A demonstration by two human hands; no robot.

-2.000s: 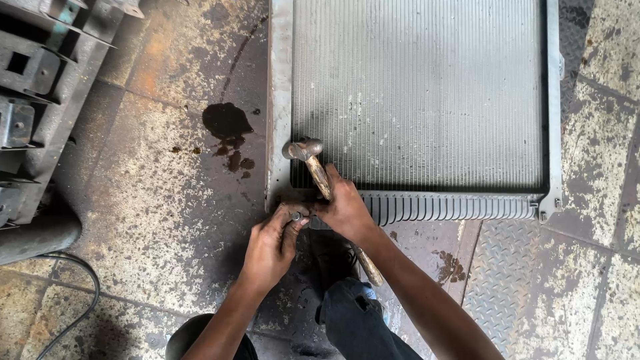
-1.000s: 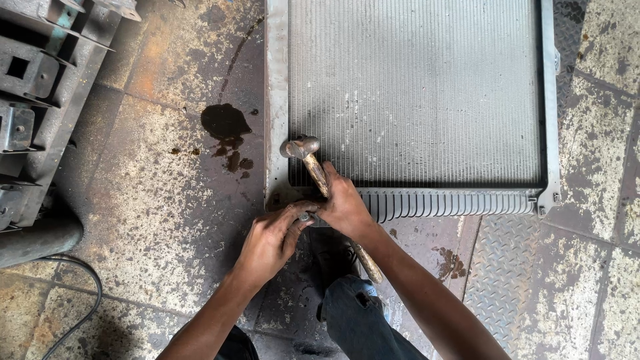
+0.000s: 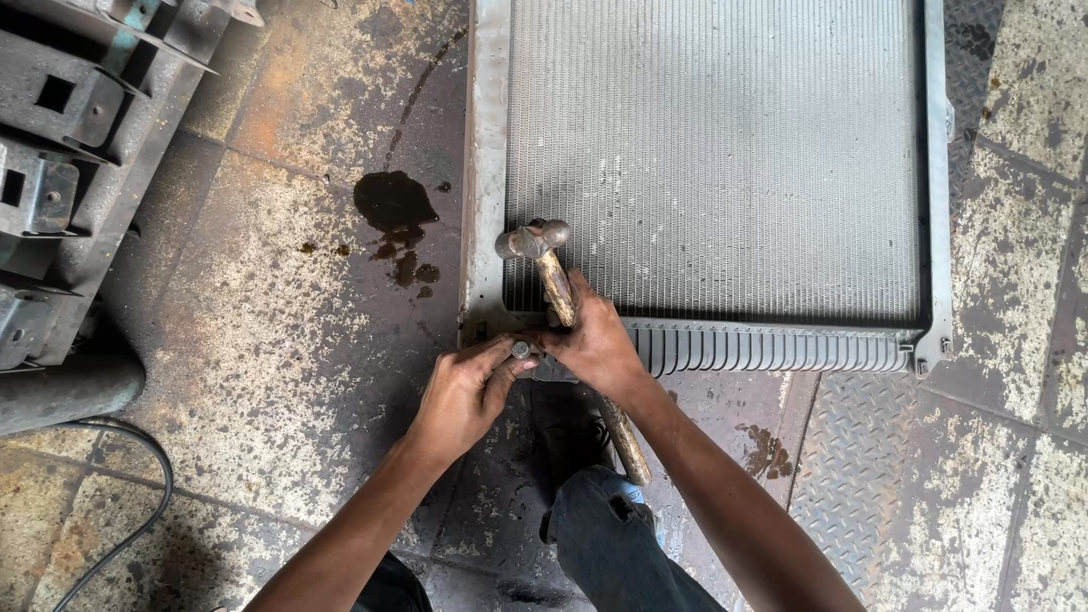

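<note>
A large radiator (image 3: 714, 161) with a metal frame lies on the floor in front of me. At its near left corner my left hand (image 3: 463, 391) pinches a small round-headed metal piece (image 3: 521, 349), perhaps a bolt or punch; its lower part is hidden. My right hand (image 3: 595, 340) is closed around the wooden handle of a ball-peen hammer (image 3: 557, 289), and its fingertips reach the same corner beside my left fingers. The hammer's head rests over or just above the radiator's left edge, and the handle's end sticks out below my right wrist.
Metal frames with brackets (image 3: 127, 212) stand at the left, beside a thick pipe (image 3: 72, 395) and a black cable (image 3: 161, 476). A dark liquid spill (image 3: 395, 204) marks the floor left of the radiator. A tread plate (image 3: 850, 476) lies at the lower right. My shoe is below the hands.
My left fingers have shifted slightly, and the round metal head between them now shows more plainly. The hammer stays in my right hand at the same corner.
</note>
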